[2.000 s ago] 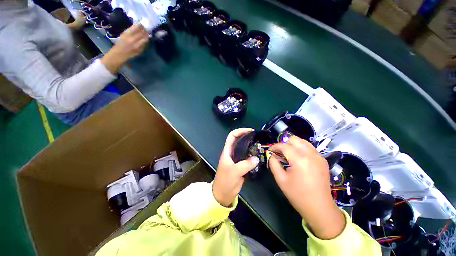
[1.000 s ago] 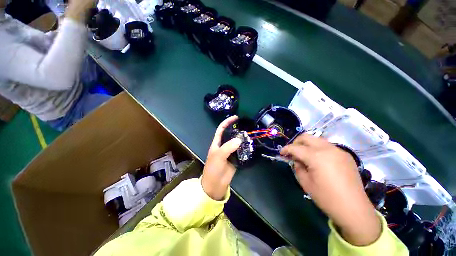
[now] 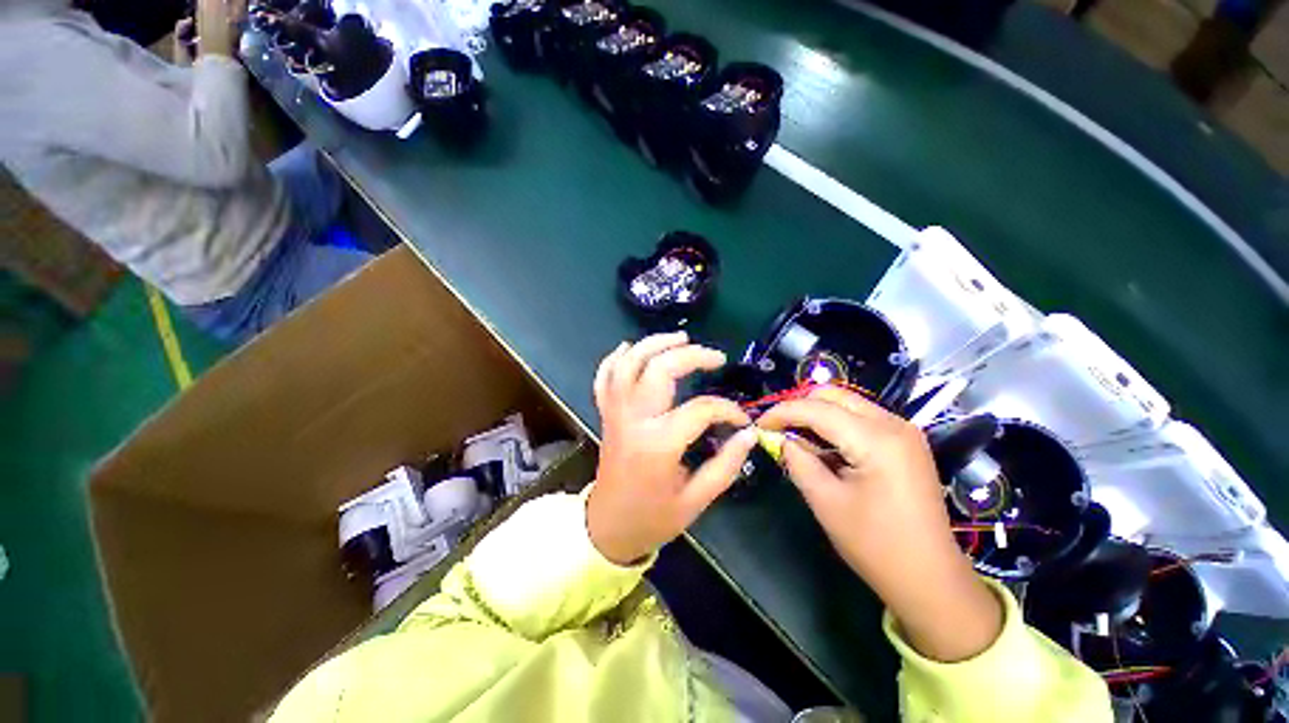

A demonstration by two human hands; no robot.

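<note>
My left hand (image 3: 662, 449) and my right hand (image 3: 869, 487) meet over a black front camera module (image 3: 735, 384), which is mostly hidden behind my fingers. My fingertips pinch wire ends with a small yellow piece (image 3: 770, 442) between them. Red connector leads (image 3: 792, 397) run from there to the open black interior of the nearest camera housing (image 3: 837, 353). Its white wall bracket (image 3: 950, 301) lies behind it. I cannot tell whether the thumb and finger of my left hand hold the wires or the plug.
A loose black module (image 3: 669, 280) lies beyond my hands. More modules (image 3: 732, 120) stand in a row farther back. More housings (image 3: 1014, 494) with brackets line the right. A carton (image 3: 269, 530) with white-and-black units stands at left. A person (image 3: 156, 156) works at the upper left.
My left hand has let go of the module's shell and moved its fingertips to the wires. My right hand has moved left to meet it. The module now sits lower behind my fingers.
</note>
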